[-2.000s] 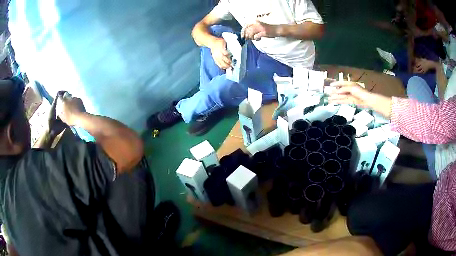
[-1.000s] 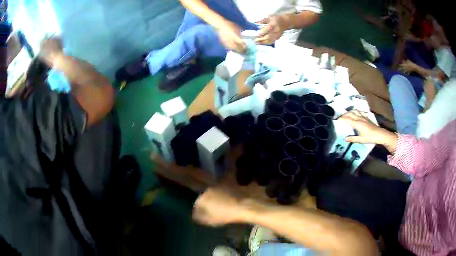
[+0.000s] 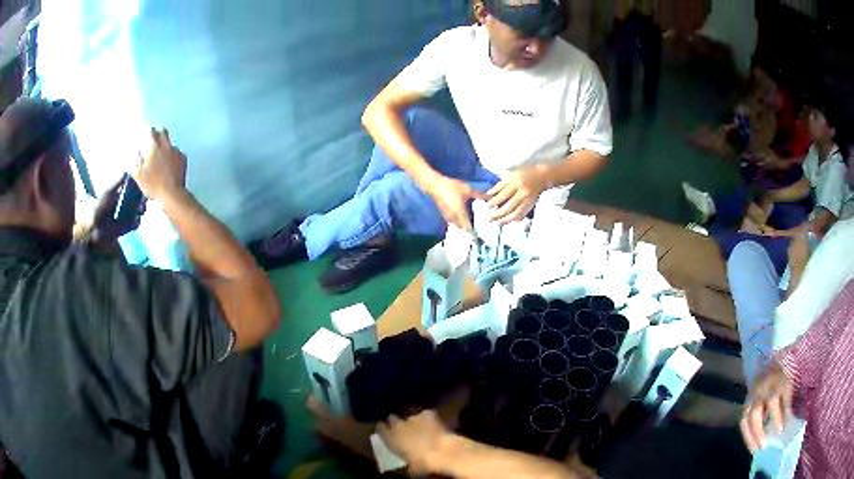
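Observation:
A forearm enters at the bottom edge, and my right hand (image 3: 417, 442) is closed on a white box (image 3: 388, 454) low in the picture; the box is partly hidden by the fingers and edge. My left hand is not in view. Two closed white boxes stand at the near left corner, one (image 3: 328, 348) in front of the other (image 3: 354, 321). Black open-topped cylinders (image 3: 554, 363) stand in a dense cluster to the right. Darker, less distinct black cylinders (image 3: 403, 367) lie or stand between my hand and the closed boxes.
An open carton (image 3: 444, 292) and many white cartons (image 3: 571, 245) cover the board's far side. A person in a white T-shirt (image 3: 520, 108) handles cartons opposite. A dark-shirted person (image 3: 112, 346) holds a phone (image 3: 127, 199) at left. A checked-sleeved person's hand (image 3: 770, 410) holds a carton at right.
My right hand has reached in from the bottom edge and closed on a box that stood near the front. The view has shifted. The checked-sleeved person's hand has moved right with a carton.

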